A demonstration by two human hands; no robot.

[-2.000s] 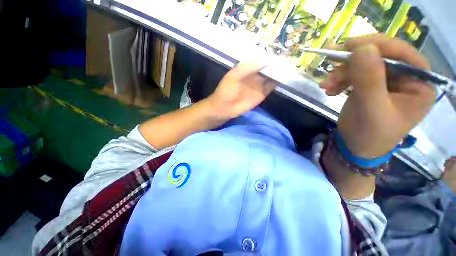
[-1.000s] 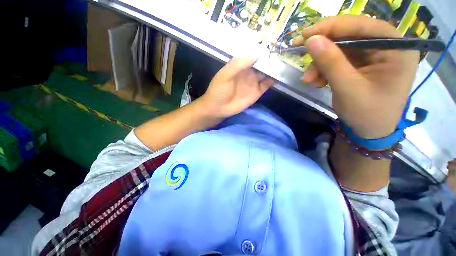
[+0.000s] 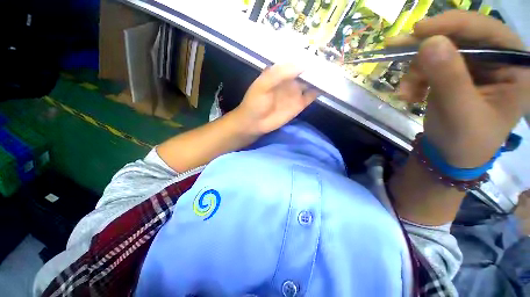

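Observation:
My right hand [image 3: 465, 98] is shut on long thin dark tweezers [image 3: 401, 55], held like a pen. Their tip points left to the near end of a circuit board [image 3: 372, 36] crowded with small parts; whether it touches a part cannot be told. Thin red and blue lead wires [image 3: 343, 43] show just above the tip. My left hand [image 3: 276, 98] rests at the line rail [image 3: 348, 110], palm partly up, fingers at the rail's edge; no object shows in it, and its fingertips are washed out by glare.
Yellow-green strips [image 3: 415, 17] run between the boards, with a pale block [image 3: 386, 7] at mid-board. Cardboard sheets [image 3: 139, 64] stand below the bench at left. A green-blue box [image 3: 23, 165] is at far left. Another person's grey-blue clothing [image 3: 494, 243] shows at lower right.
My right hand has moved right from its place one second ago, and the tweezers' tip has shifted slightly right. My left hand has barely moved. The blue cord no longer shows at right.

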